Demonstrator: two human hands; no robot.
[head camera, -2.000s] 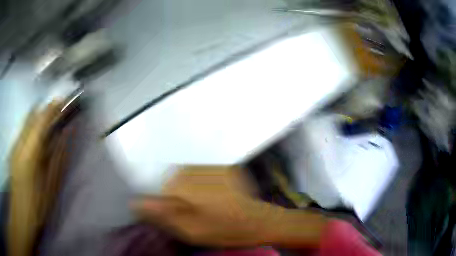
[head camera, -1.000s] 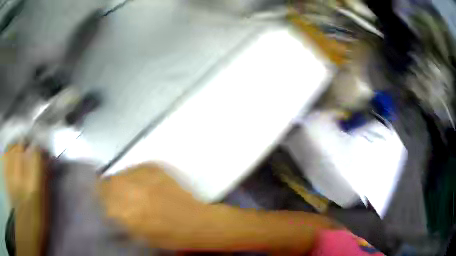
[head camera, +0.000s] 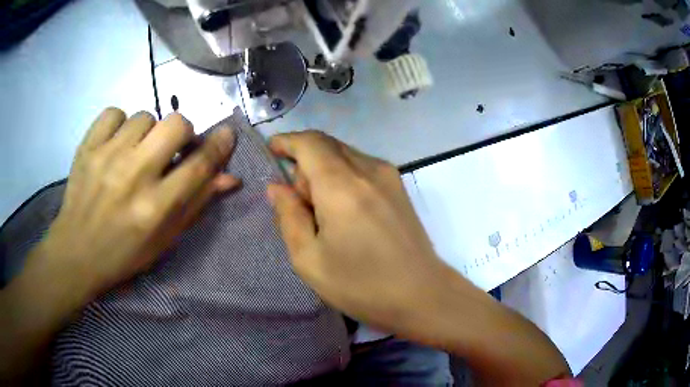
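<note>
A grey-brown garment piece with fine stripes (head camera: 227, 257) lies under both hands and hangs toward the lap. Its pointed corner reaches the edge of the round shiny needle plate (head camera: 281, 79). My left hand (head camera: 140, 185) rests on the cloth with fingers curled, thumb and forefinger at the cloth near the corner. My right hand (head camera: 348, 219) pinches the folded right edge of the cloth between thumb and fingers, just below the corner. The presser foot area (head camera: 253, 83) is partly hidden by the machine head (head camera: 250, 23).
A white ribbed knob (head camera: 408, 74) and a small dark round fitting (head camera: 331, 74) are right of the needle plate. A ruler-marked white table edge (head camera: 522, 196) runs right. Beyond it are a yellow-orange tool box (head camera: 651, 143) and a blue cylinder (head camera: 613, 253) with a cord loop.
The earlier frames are blurred. The view has shifted, bringing the needle area to the upper middle. Both hands are now close together on the cloth, with my right hand pinching its edge.
</note>
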